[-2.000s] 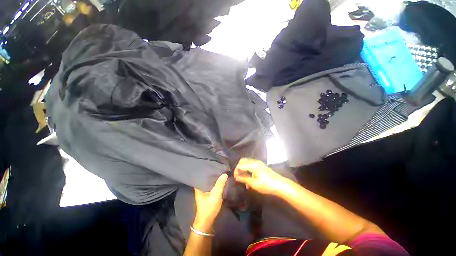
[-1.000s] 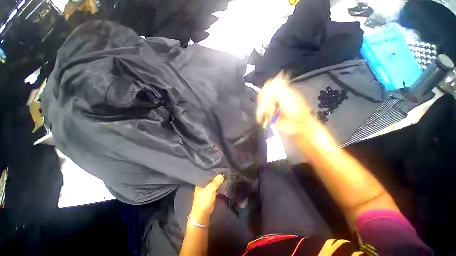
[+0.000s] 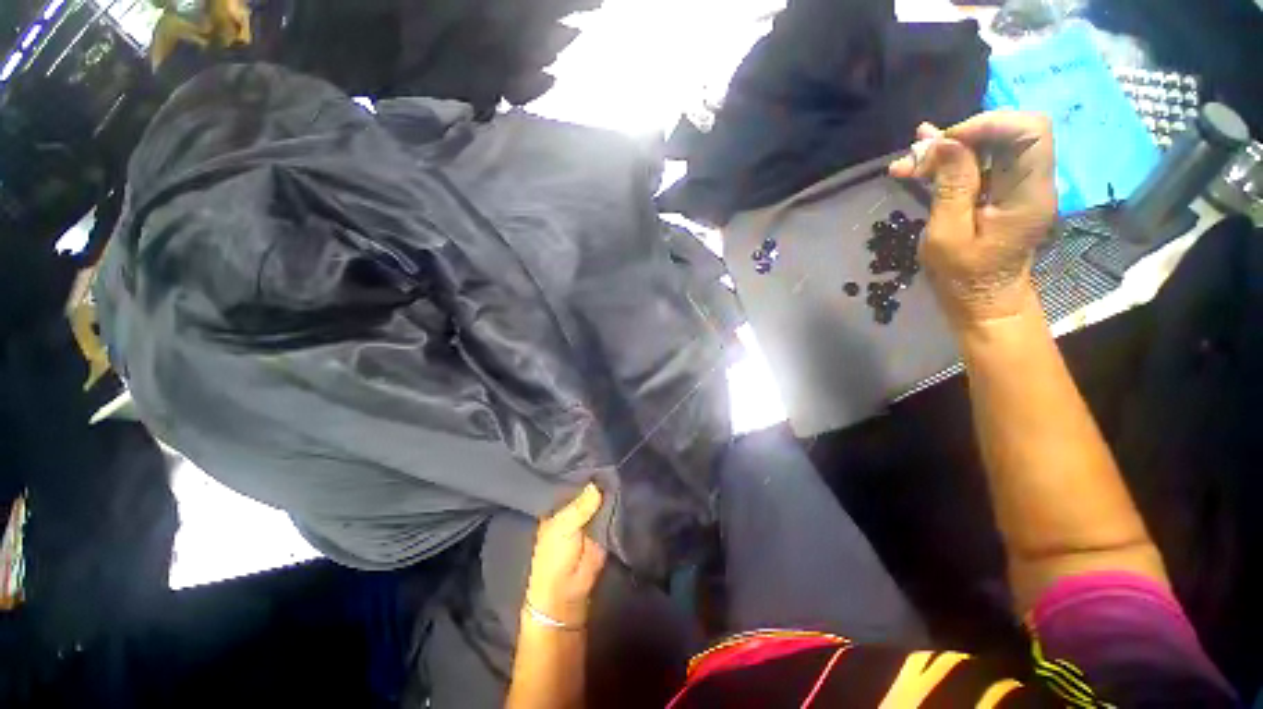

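A large dark grey garment (image 3: 346, 416) lies heaped over the left and centre, its near edge hanging towards the lap. My left hand (image 3: 565, 561) pinches that edge, thumb on top. My right hand (image 3: 986, 208) is raised at the right, above the grey cloth (image 3: 817, 353), thumb and fingertips pressed together. A needle is too small to make out there. A thin thread (image 3: 672, 416) runs from the garment edge near my left hand up towards the right. Dark round buttons (image 3: 893, 249) lie piled on the grey cloth, a few apart to the left.
A black cloth bundle (image 3: 845, 97) lies behind the grey cloth. A light-blue tray or box (image 3: 1094, 125) and a dark grey cylinder (image 3: 1191, 166) stand at the right. Striped cloth (image 3: 1080, 263) shows beside the grey cloth. The white table (image 3: 229, 519) shows at the left.
My right hand has left the garment edge and moved up and right past the buttons, drawing the thread out. My left hand still holds the edge.
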